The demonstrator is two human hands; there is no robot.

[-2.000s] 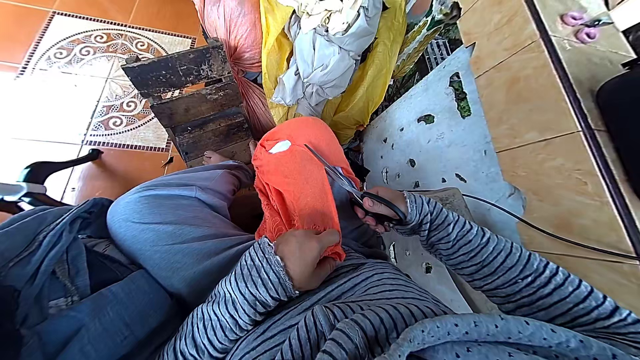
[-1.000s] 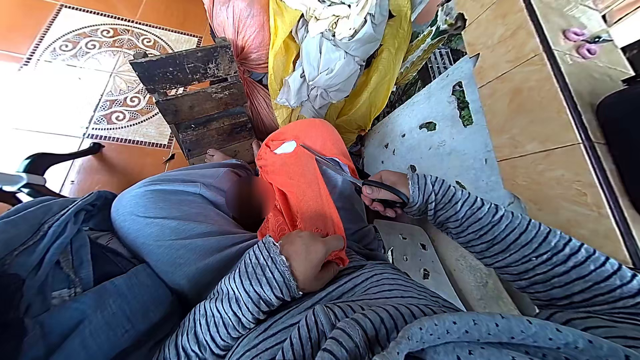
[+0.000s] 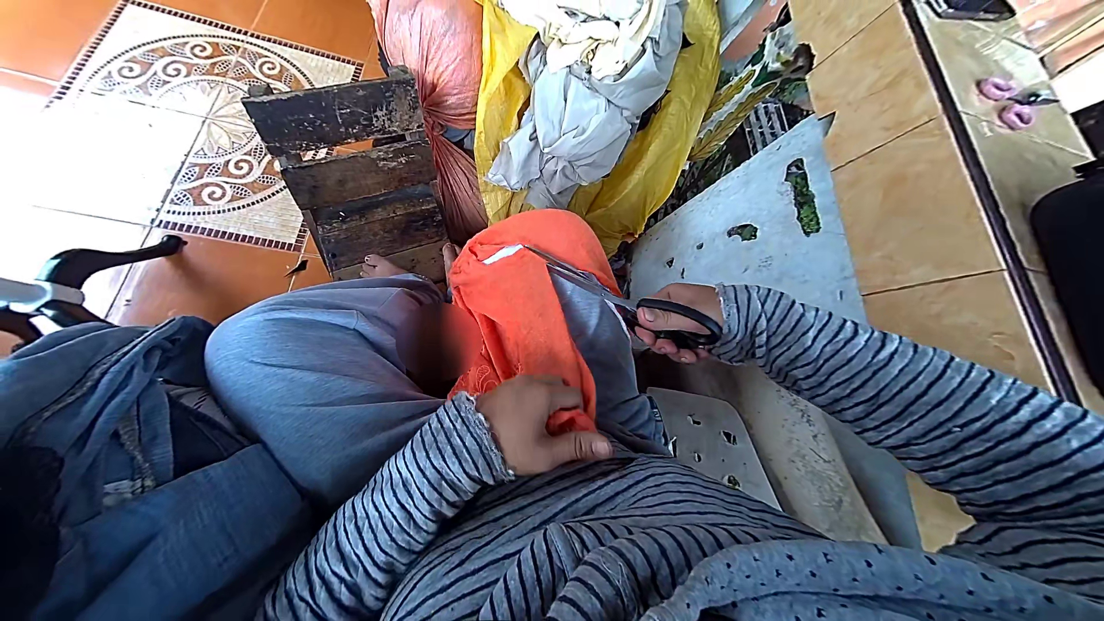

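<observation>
Orange cloth [image 3: 526,319] lies draped over my raised knee, with a small white patch [image 3: 503,254] near its far end. My left hand [image 3: 539,425] is closed on the near end of the cloth, close to my waist. In my right hand [image 3: 677,323], right of the knee, are large scissors [image 3: 595,286] with black handles. Their blades point up and left over the cloth, the tips beside the white patch. Whether the blades touch the cloth, I cannot tell.
Beyond my knee stand a yellow sack [image 3: 638,185] of pale cloth [image 3: 573,103] and a pink sack [image 3: 431,52]. A dark slatted wooden piece [image 3: 362,172] is at the left, denim [image 3: 155,483] at lower left. A worn white board [image 3: 750,224] lies at right.
The scissors and my right hand have shifted slightly relative to the cloth since the earliest frame. My left hand keeps its hold on the orange cloth.
</observation>
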